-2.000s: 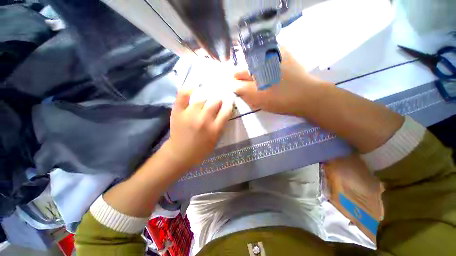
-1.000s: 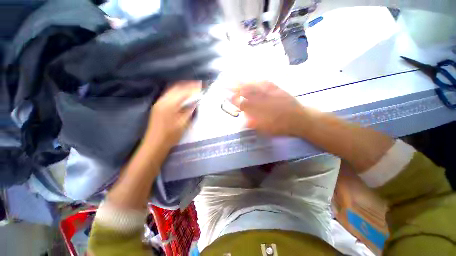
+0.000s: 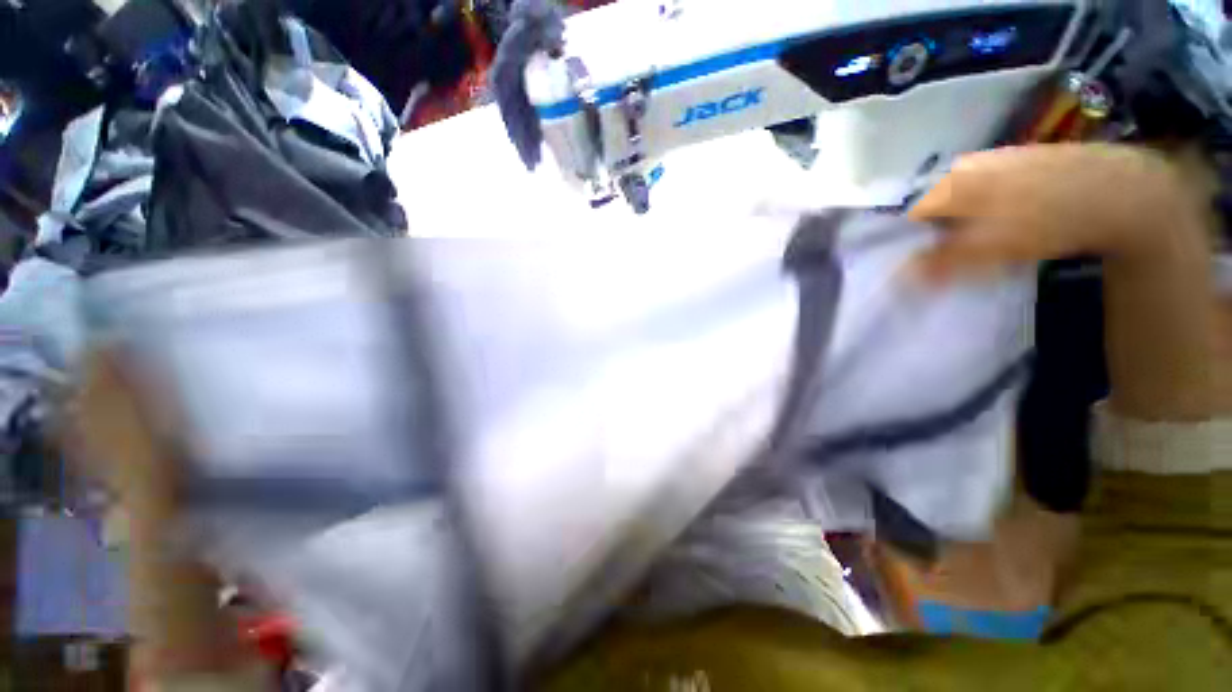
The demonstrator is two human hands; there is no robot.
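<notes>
A light grey garment panel with dark strips is stretched between my two hands, above the table edge and my lap. It is blurred. My right hand grips its upper right corner. My left hand is at its left edge, strongly blurred; its fingers cannot be made out, but the cloth is pulled taut towards it. The white sewing machine with a blue stripe and "JACK" lettering stands behind the panel. Its needle area shows above the cloth. The panel hides most of the table.
Dark grey garment panels are heaped at the back left. A red and gold drink can stands at the right end of the machine. A cardboard box with a blue band is by my right knee. A bit of red basket shows at lower left.
My hands have moved from close together near the needle to far apart, with the light panel spread between them. The view has tilted up, showing the machine head. The scissors are no longer visible.
</notes>
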